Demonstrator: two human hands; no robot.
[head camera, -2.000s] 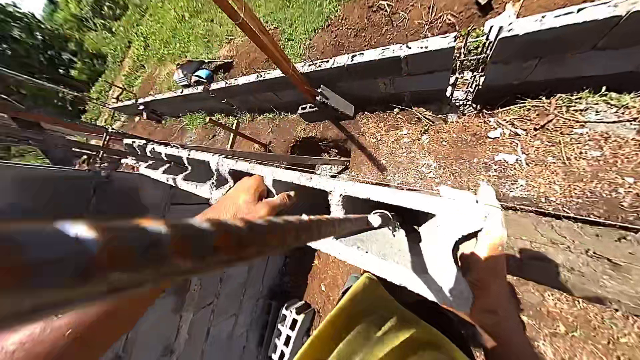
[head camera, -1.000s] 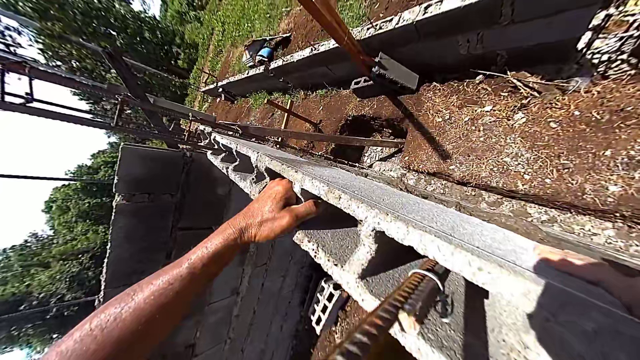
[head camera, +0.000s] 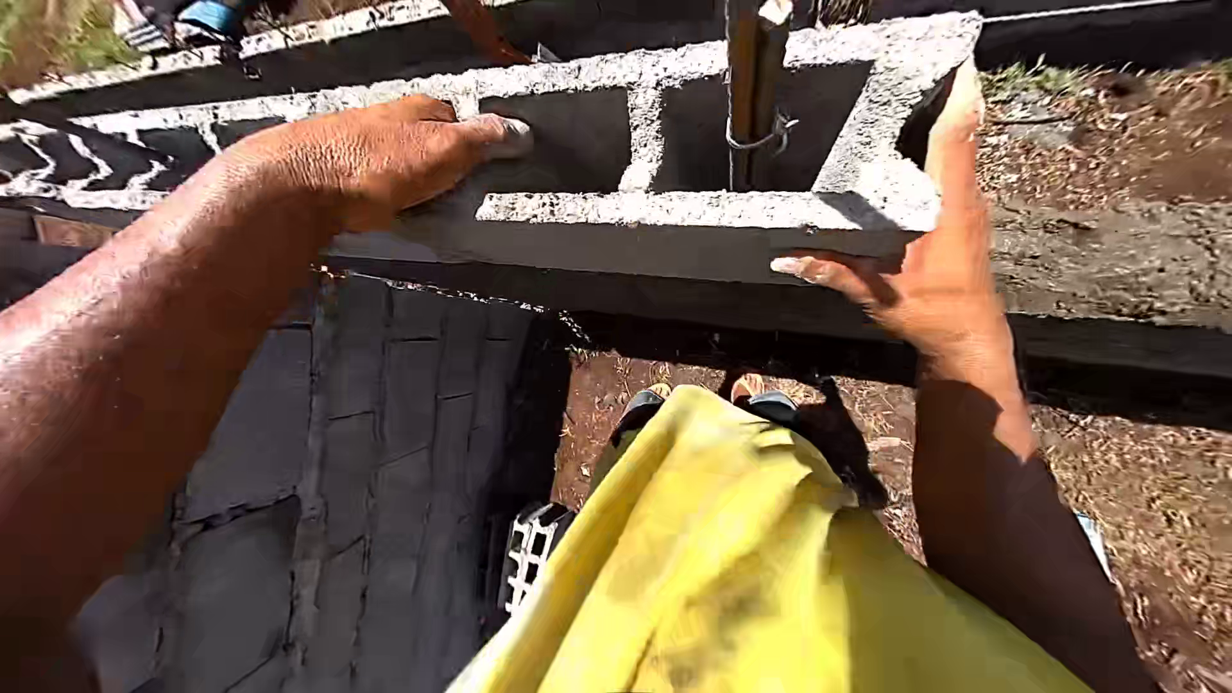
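Note:
A hollow concrete block (head camera: 674, 207) lies at the right end of a row of blocks (head camera: 144, 120) on top of the wall. Steel rebar (head camera: 745, 96) with a loop of tie wire (head camera: 765, 133) stands up through one of its cells. My left hand (head camera: 385, 159) rests on the block tops near the joint, thumb pointing right; its fingertips are partly hidden. My right hand (head camera: 938, 269) grips the block's right end, thumb along the near face and fingers up the end face. A string line (head camera: 1078, 12) runs off to the right at the top.
A block wall (head camera: 375, 462) meets this one at lower left. A loose hollow block (head camera: 529, 558) sits on the ground by my yellow shirt (head camera: 712, 577). My feet are on bare soil below. Another low wall (head camera: 327, 31) runs beyond, with a blue item (head camera: 210, 15) near it.
The view has swung down and closer to the block's end. The rebar, slanting toward the camera before, now shows upright in the cell. My left hand stays on the block tops.

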